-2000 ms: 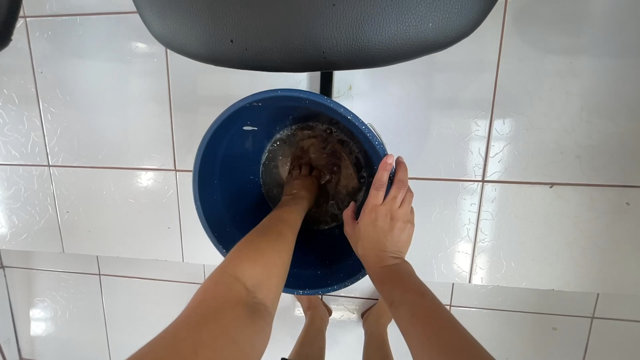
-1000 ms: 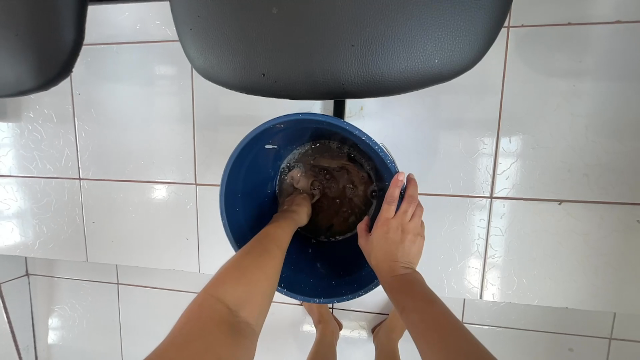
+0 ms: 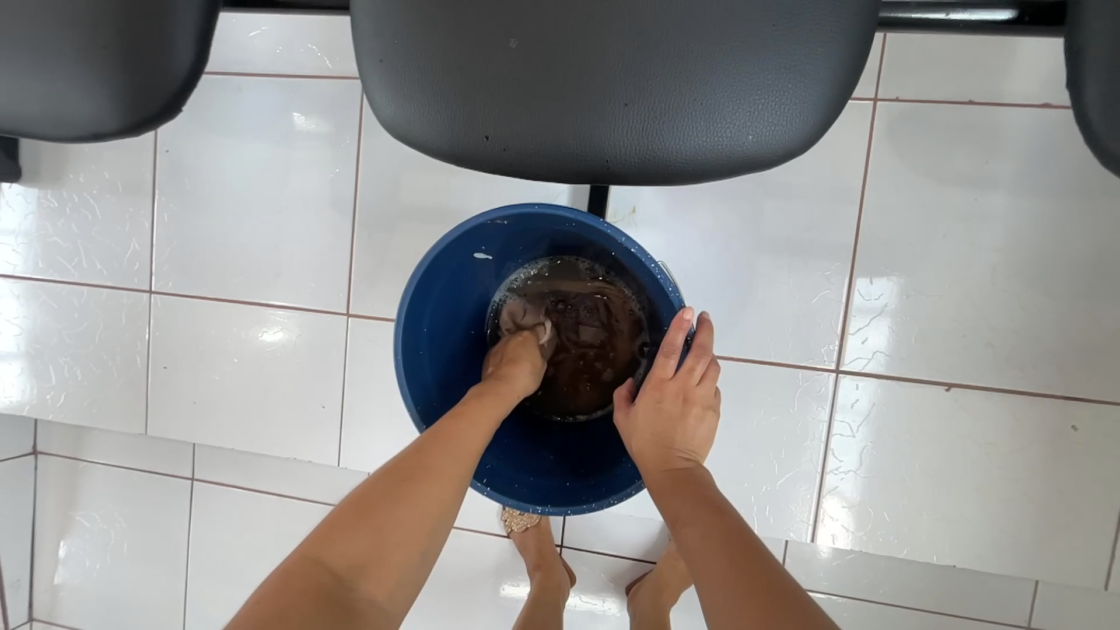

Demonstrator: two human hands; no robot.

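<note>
A blue bucket (image 3: pixel 437 350) with white specks stands on the floor, holding murky brown water (image 3: pixel 595 367) with suds at its edge. Inside it, at the water's left side, my left hand (image 3: pixel 516 360) grips a wet light-coloured cloth (image 3: pixel 522 313), partly under the surface. Part of that hand's fingers is hidden. My right hand (image 3: pixel 674 394) rests on the bucket's right rim with its fingers spread a little, the thumb on the inner side. A wire handle (image 3: pixel 669 276) shows just above its fingertips.
Black padded seats (image 3: pixel 612 87) on a dark metal bar (image 3: pixel 971 15) lie beyond the bucket, the middle one close to it. White glazed floor tiles (image 3: pixel 254 192) surround it. A step edge (image 3: pixel 262 453) crosses below, and my feet (image 3: pixel 542 560) are near the bucket.
My left hand has come up from deeper in the bucket to the left side of the water, and the cloth now shows in its grip. The right hand stays on the rim.
</note>
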